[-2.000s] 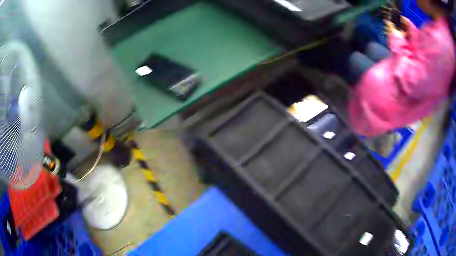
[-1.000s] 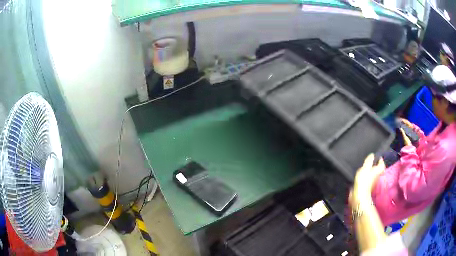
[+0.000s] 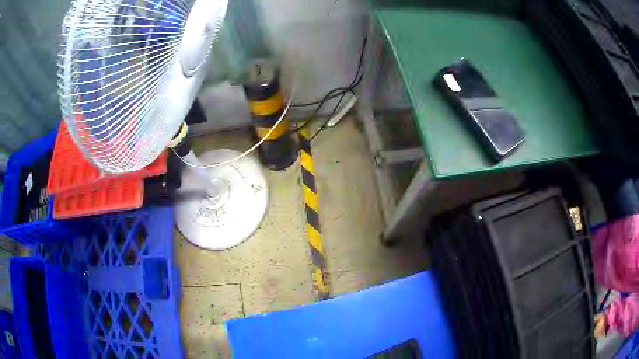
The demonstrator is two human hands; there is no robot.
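A black phone-like slab (image 3: pixel 481 112) with a small white label lies alone near the front edge of the green bench (image 3: pixel 560 140). A stack of black compartment trays (image 3: pixel 543 273) stands below the bench at right; pockets in view on the top tray look bare. My left hand is out of the picture. A small, cut-off hand (image 3: pixel 600 324) with a pink sleeve shows at the right edge by the trays; whether it is my right hand is unclear, and its fingers cannot be made out.
A white pedestal fan (image 3: pixel 140 77), red-orange baskets (image 3: pixel 98 205), a blue bin (image 3: pixel 28 294) and a blue lattice pallet (image 3: pixel 129 280) are at left. A blue surface (image 3: pixel 329 322) bears a dark object at the bottom. A yellow-black post (image 3: pixel 268 116) and cables stand behind. Another person's pink clothing (image 3: pixel 618 252) shows at right.
The view has swung left and down. The tray that was tilted in the air over the bench, with a hand near its end, is no longer seen there. The phone lies as before.
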